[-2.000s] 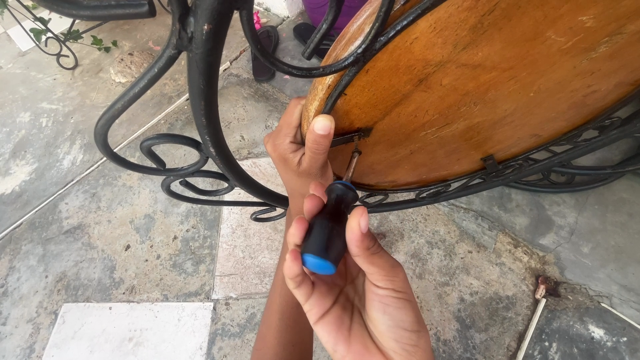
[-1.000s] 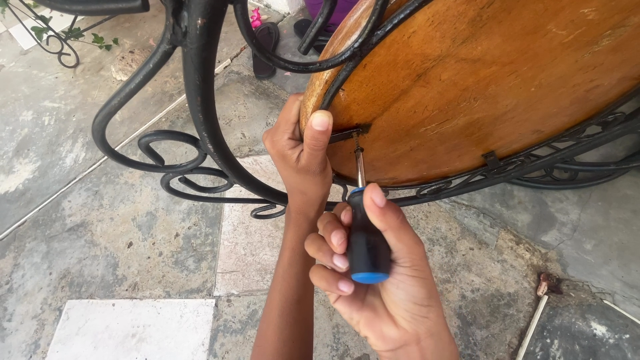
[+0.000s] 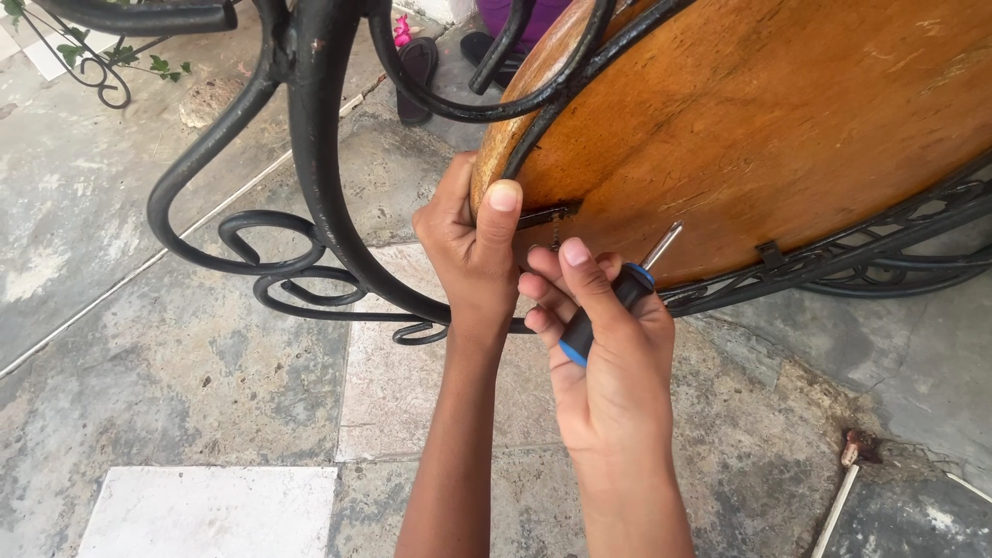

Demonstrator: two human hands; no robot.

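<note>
My left hand grips the rounded edge of a varnished wooden board, its thumb near a black metal bracket on the board's face. A screw stands at the bracket, partly hidden by the fingers of my right hand. That hand holds a short screwdriver with a black and blue handle across the palm; its tip points up and to the right, away from the screw. My right fingertips are close to the screw; whether they touch it I cannot tell.
A black wrought-iron frame with scrolls curves round the board's left side and along its lower edge. Dark sandals and purple cloth are behind it. A thin metal plant holder with leaves stands at upper left, on the worn tiled floor.
The screwdriver's tip, at the screw a second ago, has come away and now points up to the right. My right fingers have moved up near the screw. My left hand keeps its hold.
</note>
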